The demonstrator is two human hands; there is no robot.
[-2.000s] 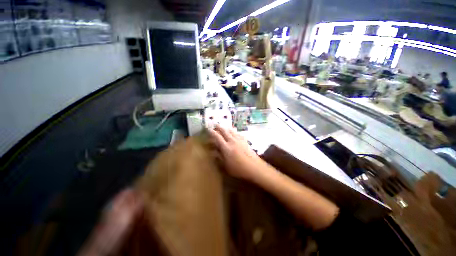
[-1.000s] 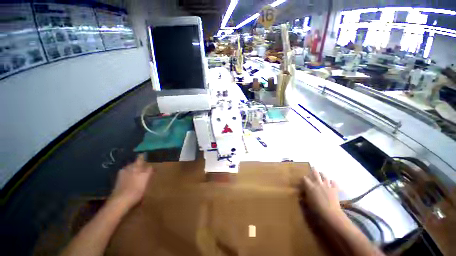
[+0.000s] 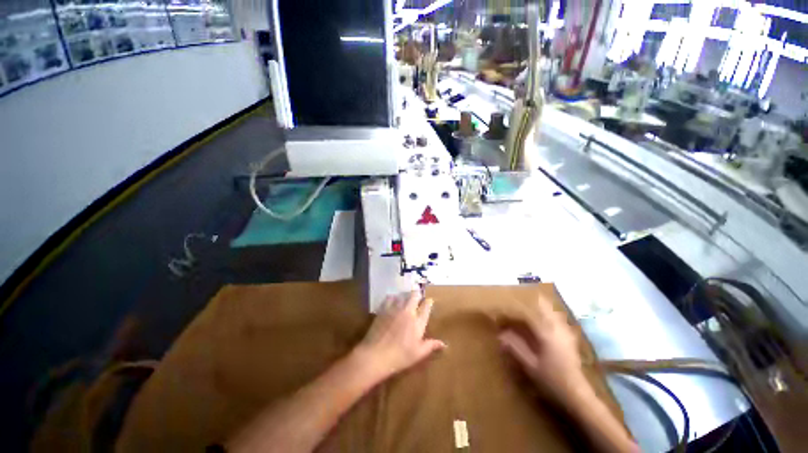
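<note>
A large brown bag panel (image 3: 292, 354) lies spread over the machine table and hangs towards me, its far edge under the white sewing machine head (image 3: 428, 221). My left hand (image 3: 399, 336) rests on the panel just in front of the needle area, fingertips close to the head's lower end. The needle and presser foot are mostly hidden. My right hand (image 3: 545, 349) is over the panel's right part, slightly blurred, fingers apart. A small pale tag (image 3: 461, 433) shows on the panel near me.
The control screen (image 3: 335, 71) stands behind left of the head. A teal cloth (image 3: 288, 214) lies behind left. Thread snips (image 3: 478, 239) lie on the white plate (image 3: 532, 239). Brown straps (image 3: 669, 364) and bundled pieces are at the right. Two thread cones stand behind.
The panel, first bunched and blurred, then laid flat, now spreads further left. My left hand has moved from the panel's left edge to near the needle. My right hand has shifted slightly inward.
</note>
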